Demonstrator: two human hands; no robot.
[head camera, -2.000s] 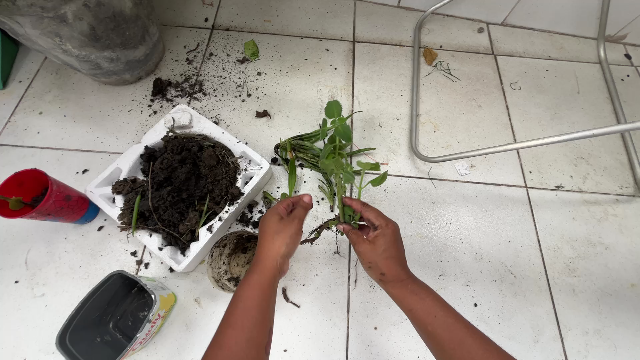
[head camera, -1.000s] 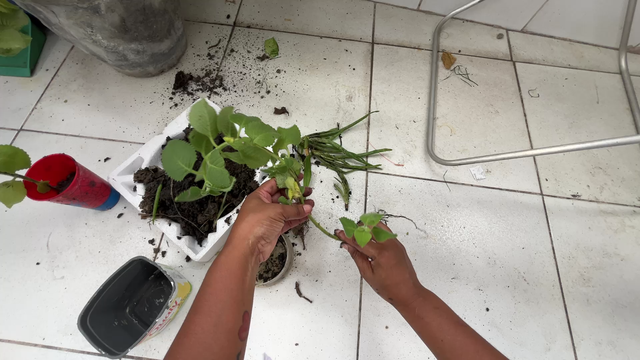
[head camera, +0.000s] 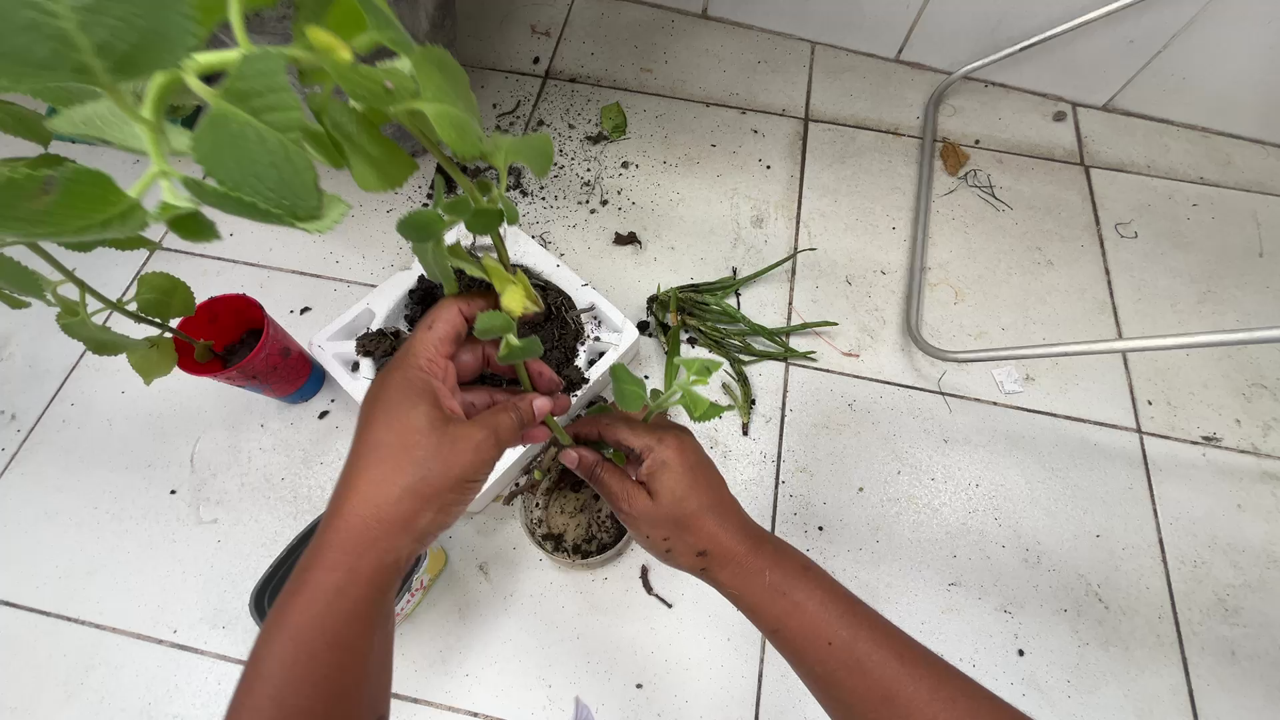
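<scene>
A long leafy plant cutting (head camera: 265, 140) with green scalloped leaves stretches from the upper left down to my hands. My left hand (head camera: 445, 405) grips its stem between thumb and fingers, below a yellowed leaf (head camera: 512, 287). Close beside it, my right hand (head camera: 665, 480) pinches the stem's lower part, near small leaves (head camera: 685, 392). Beneath the hands is a white foam box (head camera: 595, 350) of dark soil (head camera: 555, 340), partly hidden by the left hand. A round soil-stained pot (head camera: 575, 520) stands just below the right hand. Slender green leaf blades (head camera: 735, 325) lie on the tiles.
A red and blue cup (head camera: 250, 355) with soil and a leafy stem leans at the left. A dark plastic tub (head camera: 285, 570) is partly behind my left forearm. Metal tubing (head camera: 925, 220) of a frame stands at the right. Loose soil and a leaf (head camera: 613, 120) lie on the floor tiles.
The bunch of slender blades was by my hands two seconds ago and now lies apart from them. The large leafy cutting has come into my hands and spreads across the upper left.
</scene>
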